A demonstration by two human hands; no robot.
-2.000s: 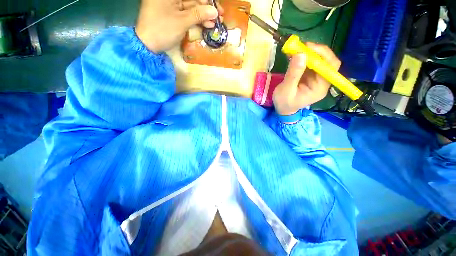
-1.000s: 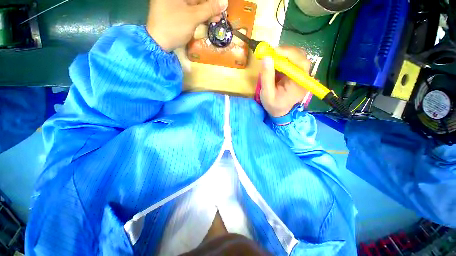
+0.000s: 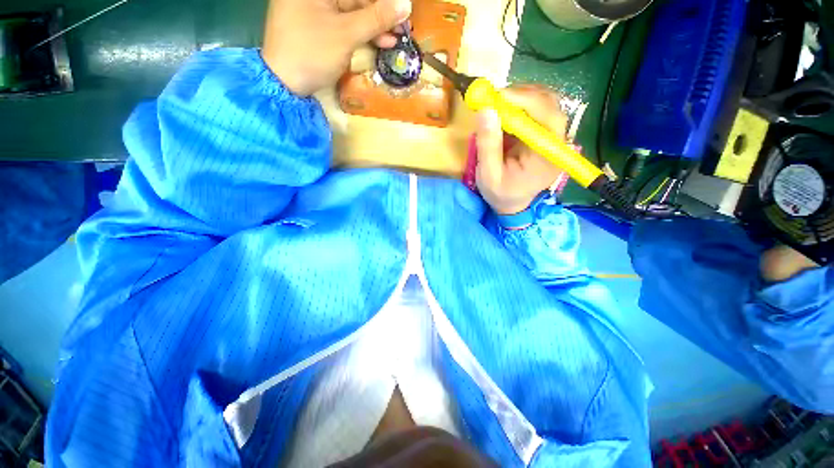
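Observation:
A round dark workpiece (image 3: 400, 66) with a pale centre and shiny dots sits over the orange-brown fixture plate (image 3: 411, 108). My left hand (image 3: 343, 35) is at its upper left; the fingertips pinch thin dark strands at its top edge. My right hand (image 3: 523, 151) holds the yellow handle of the soldering iron (image 3: 530, 131). The iron's dark barrel points up and left, its tip at the workpiece's right edge; whether it touches cannot be told. The plate lies on a cream base board (image 3: 402, 148).
A pink block (image 3: 472, 163) is partly behind my right hand. A metal tin (image 3: 594, 9), blue ribbed box (image 3: 684, 78), yellow sponge stand (image 3: 743, 146) and black fan (image 3: 794, 190) are at right. A spool (image 3: 35, 59) is far left. Another person's blue sleeve (image 3: 732, 302) is at right.
The iron and my right hand have moved left, bringing the tip from the plate's upper right to the workpiece's right edge. More of the other person's arm shows at right.

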